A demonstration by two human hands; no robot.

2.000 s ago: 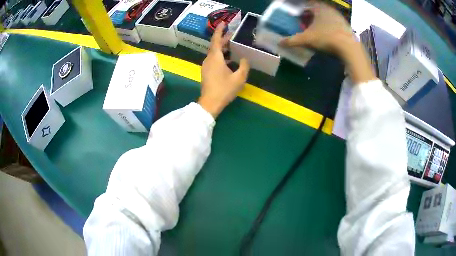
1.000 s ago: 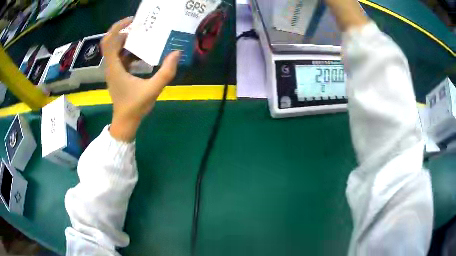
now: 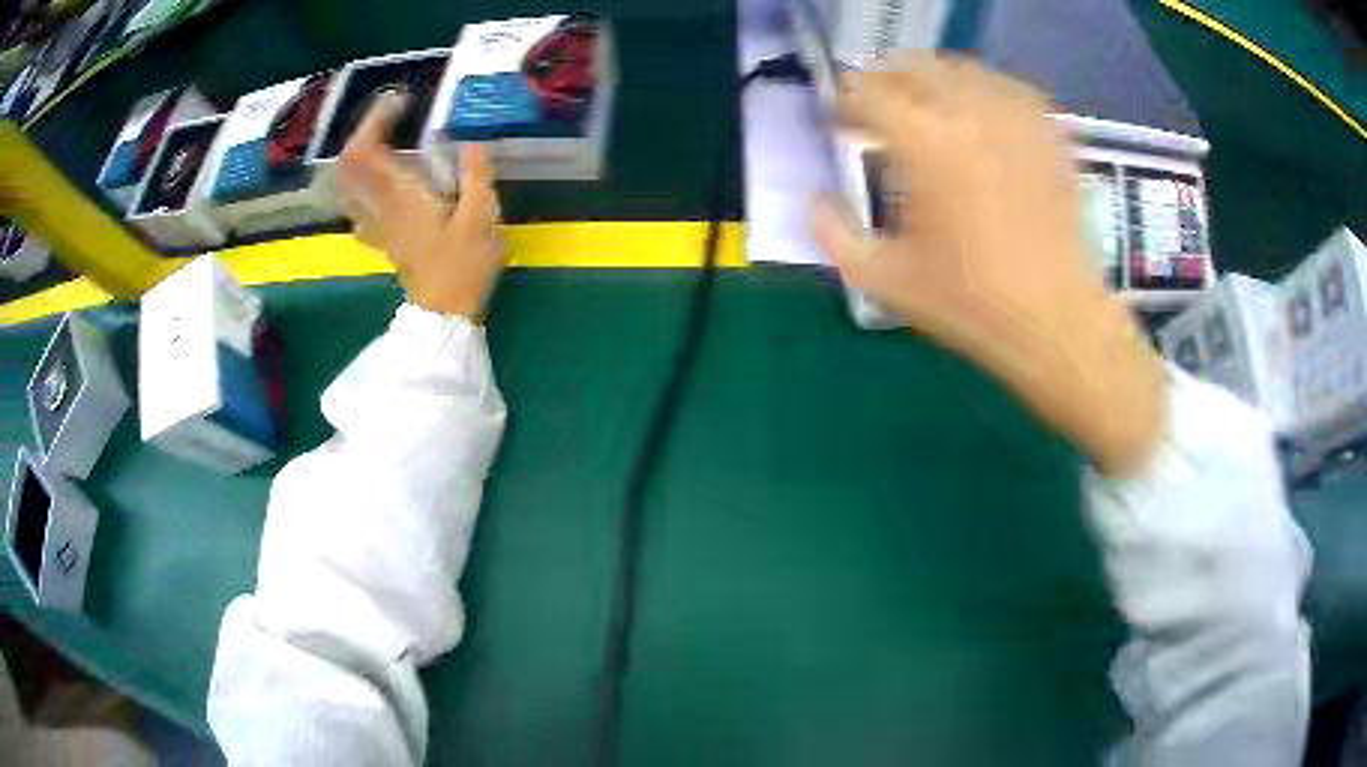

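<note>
A closed GPS box [image 3: 525, 113] sits at the right end of the row on the dark belt. My left hand [image 3: 427, 225] is at its lower left corner, fingers apart, beside an open box with a round disc [image 3: 352, 113]. The thumb overlaps the closed box's edge; contact is unclear. My right hand [image 3: 975, 225] is blurred, fingers spread and seemingly empty, over the digital scale [image 3: 1154, 225]. It hides much of the display. A white and blue box [image 3: 885, 27] stands on the scale pan, cut off by the top edge.
Another closed box [image 3: 188, 367] and two small open boxes [image 3: 68, 393] stand at left on the green bench. White boxes [image 3: 1327, 337] stand right of the scale. A black cable [image 3: 660, 450] crosses the bench. A yellow post [image 3: 68, 210] rises at upper left.
The GPS box that my left hand held is down in the row, and that hand has opened. My right hand has left the box on the scale and moved down and left over the display.
</note>
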